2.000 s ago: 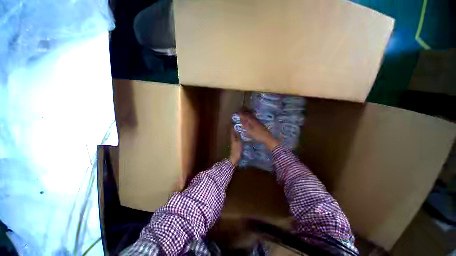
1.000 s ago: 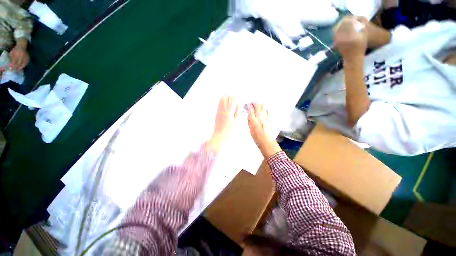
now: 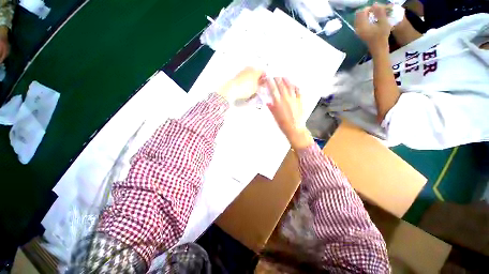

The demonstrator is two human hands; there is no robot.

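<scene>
My left hand point(image 3: 242, 85) and my right hand point(image 3: 286, 103) are close together over the white sheets point(image 3: 214, 144). A small whitish bagged product point(image 3: 262, 96) shows between them, washed out by glare. My right hand's fingers are extended, with the fingertips at the bag. My left hand is bent over it, its fingers partly hidden and blurred. I cannot tell how firmly either hand holds the bag. The open shipping carton point(image 3: 375, 170) is at the lower right, partly hidden under my right sleeve.
A person in a white shirt point(image 3: 439, 91) is at the right, with a raised hand point(image 3: 373, 24). The green conveyor belt point(image 3: 123, 48) crosses the upper left, with white bags point(image 3: 35, 120) on it. Clear plastic bags point(image 3: 230, 24) lie beyond the sheets. Cardboard sheets point(image 3: 38, 258) are at lower left.
My hands were down inside the carton packing bagged units, then came over the white sheets. Since then my left hand has bent inward to the small bag between the hands.
</scene>
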